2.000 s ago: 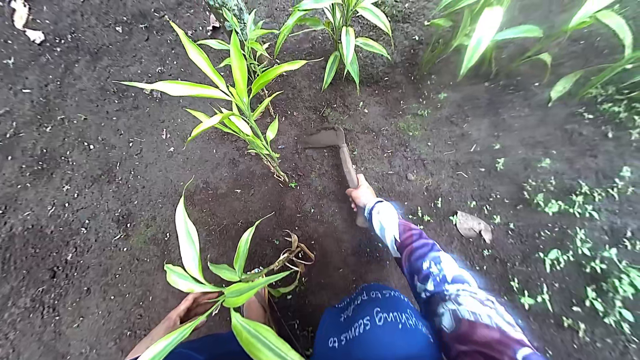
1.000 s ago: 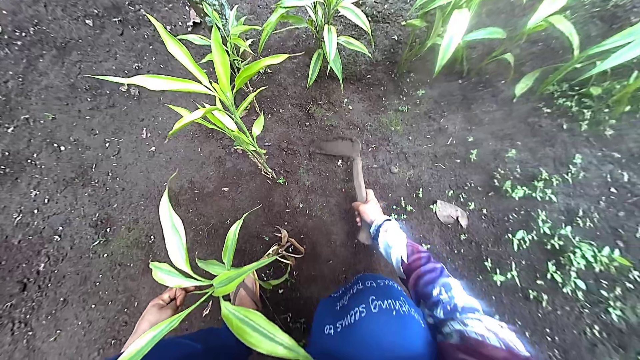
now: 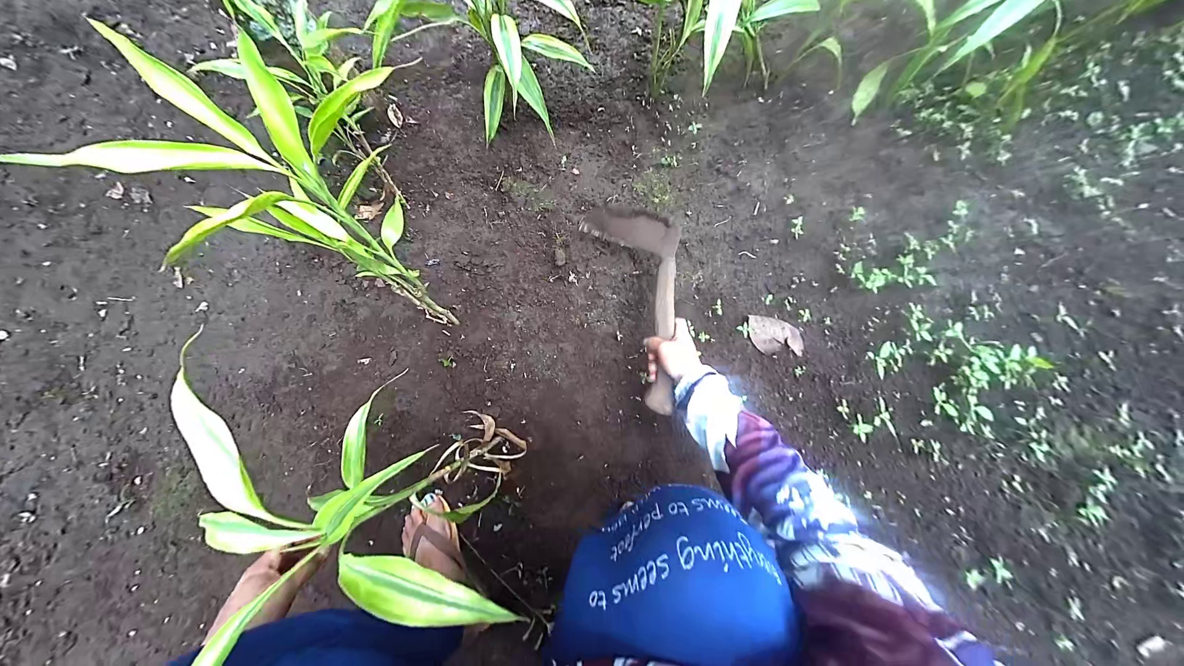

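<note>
My right hand (image 3: 673,351) is closed around the wooden handle of a short hoe-like hand tool (image 3: 664,296). Its curved, soil-coated metal blade (image 3: 631,229) points left, at or just above the soil; which of these I cannot tell. At the lower left, my left hand (image 3: 270,587) is partly hidden behind the leaves of a cut green-and-yellow striped leafy stem (image 3: 370,507), and appears to hold it. The stem's end with brown curled leaves points right. Several more cut leafy stems (image 3: 342,217) lie on the soil at the upper left.
Striped leafy plants (image 3: 507,55) stand along the top edge. Small green weeds (image 3: 971,370) grow on the right, and a dry leaf (image 3: 775,335) lies right of my right hand. My sandalled foot (image 3: 433,541) is beside the held stem, with my blue-clad knee (image 3: 680,573) near the bottom centre.
The view has shifted somewhat. My right hand keeps its hold on the tool, and my left hand stays by the leafy stem.
</note>
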